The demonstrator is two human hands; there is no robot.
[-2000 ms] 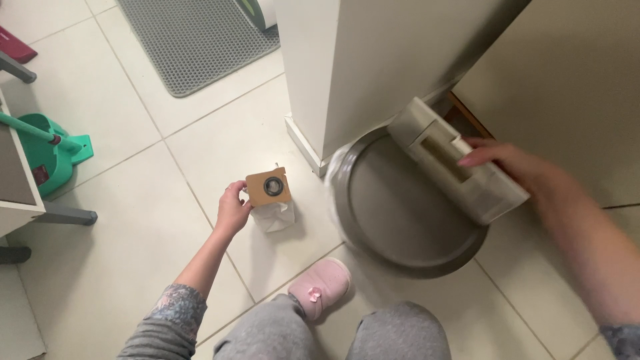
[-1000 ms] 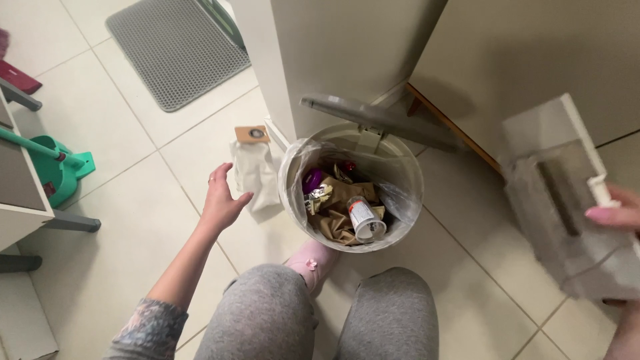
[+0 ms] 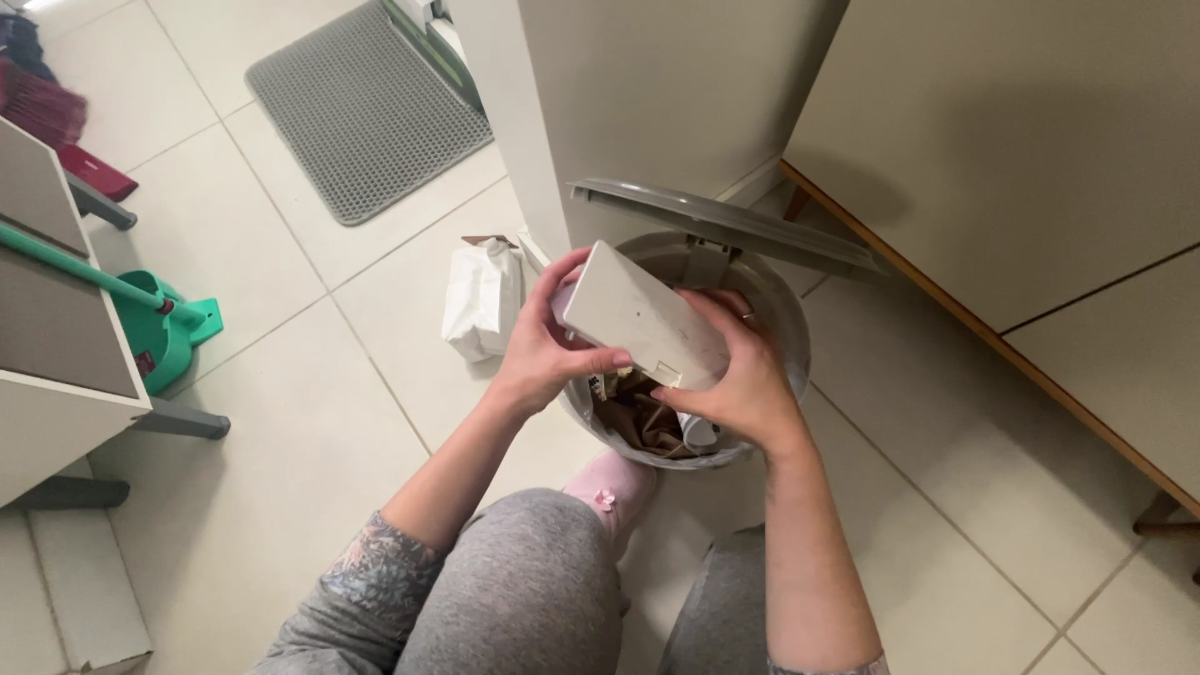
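Both hands hold a white plastic container [image 3: 647,314] tilted over the round trash bin [image 3: 792,347]. My left hand [image 3: 548,347] grips its left end, thumb along the lower edge. My right hand [image 3: 745,366] holds the other end. Beneath it, brown paper [image 3: 642,422] and a white cup-like item [image 3: 696,431] lie in the lined bin; the container and my hands hide the rest. The bin's grey lid [image 3: 727,220] is raised. On the floor left of the bin is a white bag [image 3: 480,295] with a cardboard collar, apart from my left hand.
A pale wall end [image 3: 647,103] rises behind the bin, and a wood-edged cabinet [image 3: 1012,169] stands at the right. A grey textured mat [image 3: 370,112] lies upper left. At the far left are a green dustpan [image 3: 159,337], furniture legs [image 3: 187,419] and a dark red broom [image 3: 42,103].
The white container has come from the right to above the bin, and my left hand now holds it too. The lid, down two seconds ago, is up. My left hand has let go of the bag's collar.
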